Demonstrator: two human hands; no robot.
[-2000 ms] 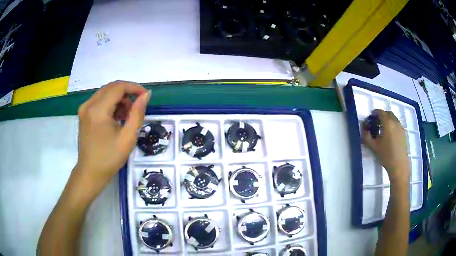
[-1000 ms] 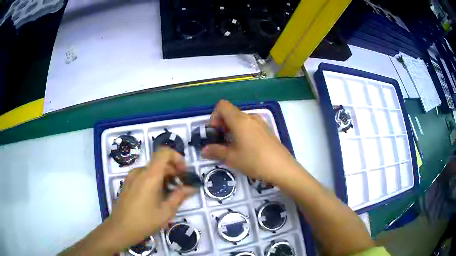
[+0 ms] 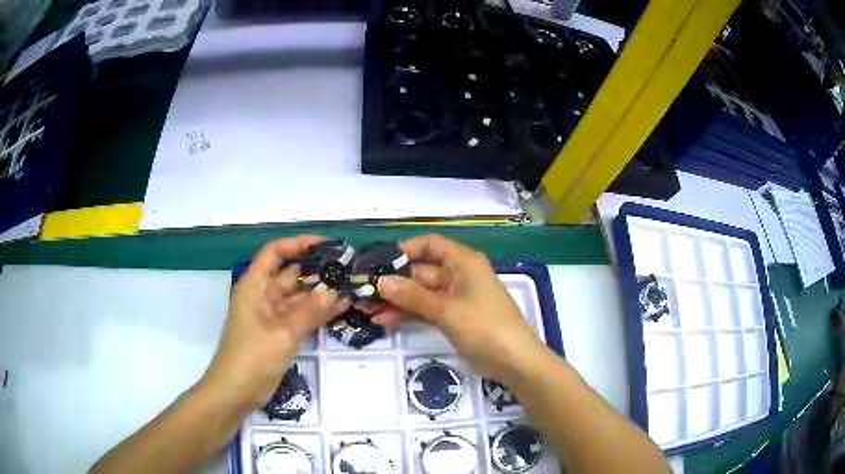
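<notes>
My left hand [image 3: 269, 310] holds a smartwatch body [image 3: 328, 263], its black back cover up with pale strips. My right hand [image 3: 454, 292] holds another smartwatch body [image 3: 382, 265] right beside it, also back up. Both are above the far part of the blue-rimmed compartment tray [image 3: 552, 324]. A watch body lies in a pocket [image 3: 356, 330] just below the hands. More watch bodies sit in nearer pockets, such as one with its dark round face up [image 3: 435, 387]. The hands hide part of the far row.
A second blue-rimmed tray [image 3: 630, 370] at right holds one watch body [image 3: 652, 298]. A black foam tray [image 3: 435, 162] and a slanted yellow post [image 3: 630, 120] stand behind. A white blister tray [image 3: 134, 30] lies far left, papers [image 3: 797, 236] far right.
My right hand has come from the right tray, where a watch body now lies. Both hands have lifted watch bodies from the front tray and brought them side by side.
</notes>
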